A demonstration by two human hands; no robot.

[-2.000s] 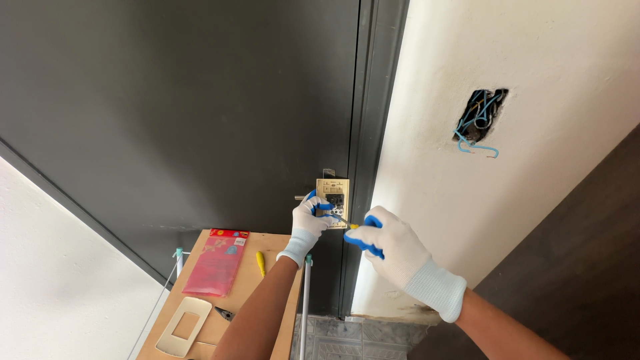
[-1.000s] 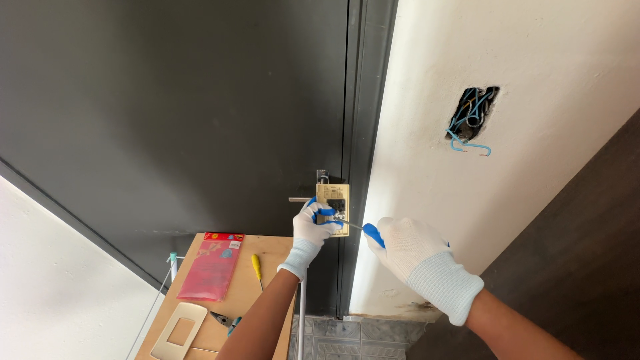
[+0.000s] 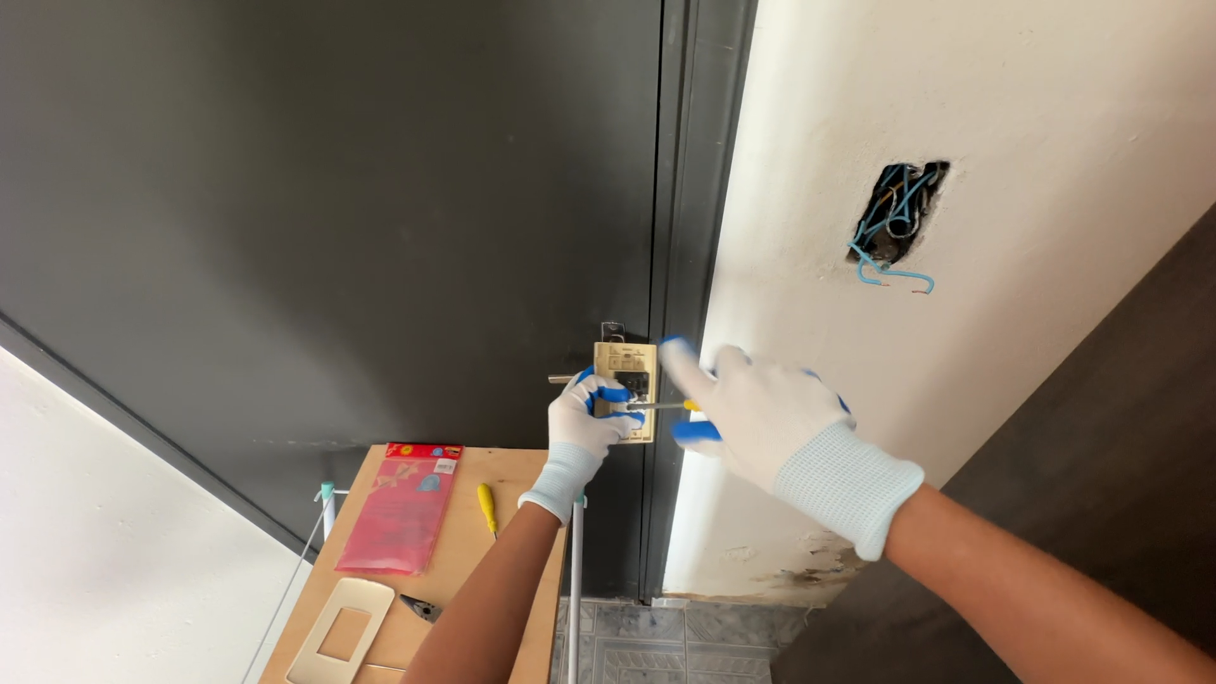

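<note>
My left hand [image 3: 591, 408], in a white glove with blue fingertips, holds a cream electrical wall plate [image 3: 610, 353] with a dark module, its back facing me. A screwdriver [image 3: 665, 406] with a yellow handle points left, its metal shaft lying across the plate's lower half. My right hand [image 3: 760, 408], gloved alike, is at the yellow handle, thumb and forefinger apart; whether it grips the handle is unclear, as the hand is blurred and hides part of it.
A wooden board [image 3: 465, 570] at lower left bears a pink plastic packet [image 3: 399, 522], a yellow-handled screwdriver [image 3: 487, 506], pliers [image 3: 421, 608] and a cream cover frame [image 3: 328, 632]. Blue wires [image 3: 893, 275] stick out of a wall box [image 3: 898, 214]. Behind the hands stands a dark door [image 3: 427, 237].
My right hand's fingers have spread from their closed hold near the screwdriver handle. The plate stays in my left hand.
</note>
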